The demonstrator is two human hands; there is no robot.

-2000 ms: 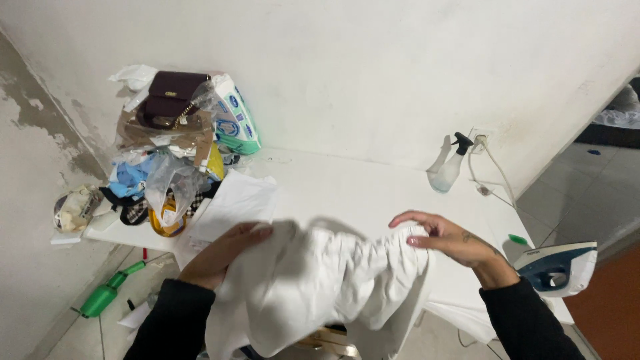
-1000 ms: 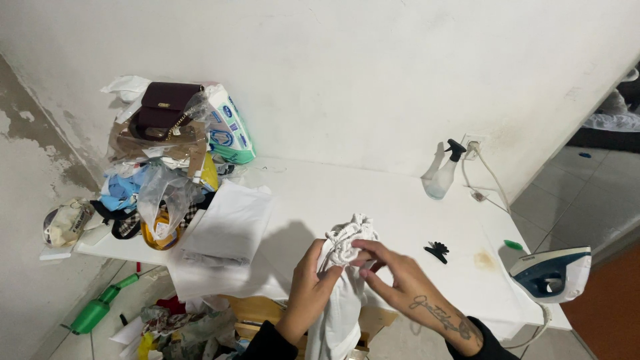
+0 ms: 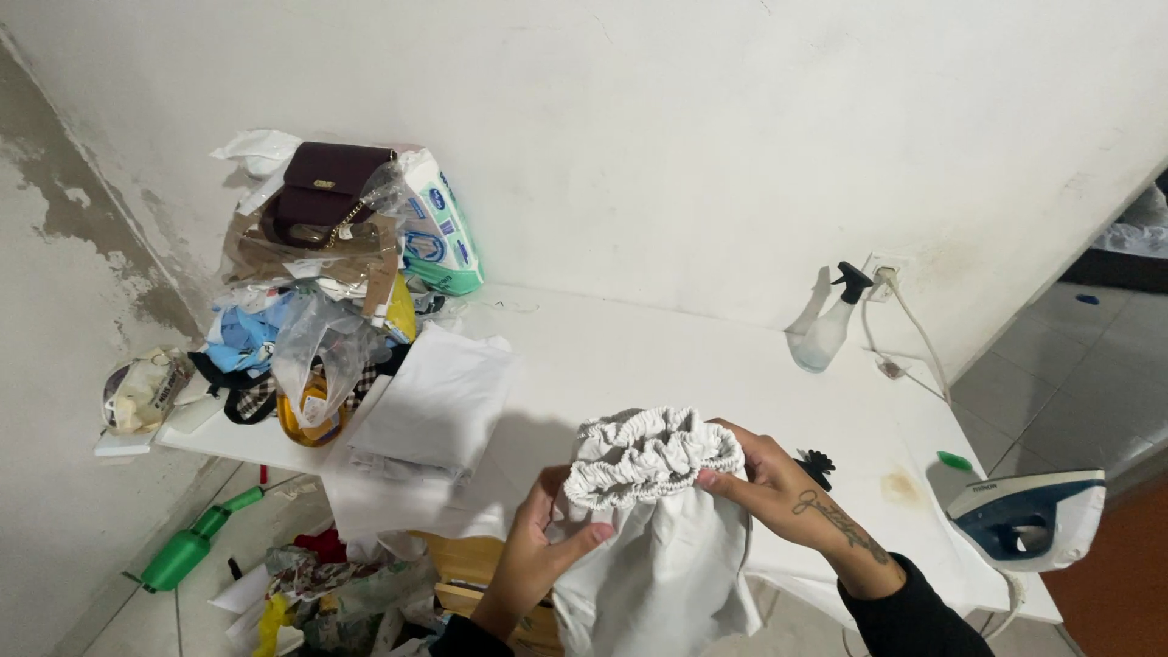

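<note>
A white cloth piece with gathered elastic edges (image 3: 657, 557) hangs between my hands in front of the table. My left hand (image 3: 543, 547) grips its left side just below the ruffled edge, thumb on the front. On the right side, my right hand (image 3: 776, 493) pinches the elastic edge, thumb in front and fingers behind. Folded white fabric (image 3: 438, 392) lies on the table to the left. A black hair claw clip (image 3: 815, 467) rests just beyond my right hand. The cloth's lower end runs out of view.
A steam iron (image 3: 1031, 520) sits at the right end of the white table (image 3: 602, 338). A spray bottle (image 3: 829, 319) stands near the wall socket. Bags and a dark handbag (image 3: 333, 187) are piled at the left. Below lie a green bottle (image 3: 187, 552) and assorted scraps (image 3: 356, 593).
The cloth, bunched between my hands one second ago, now hangs with its gathered edges opened into a loop. My hands have moved apart. The claw clip is now partly behind my right hand.
</note>
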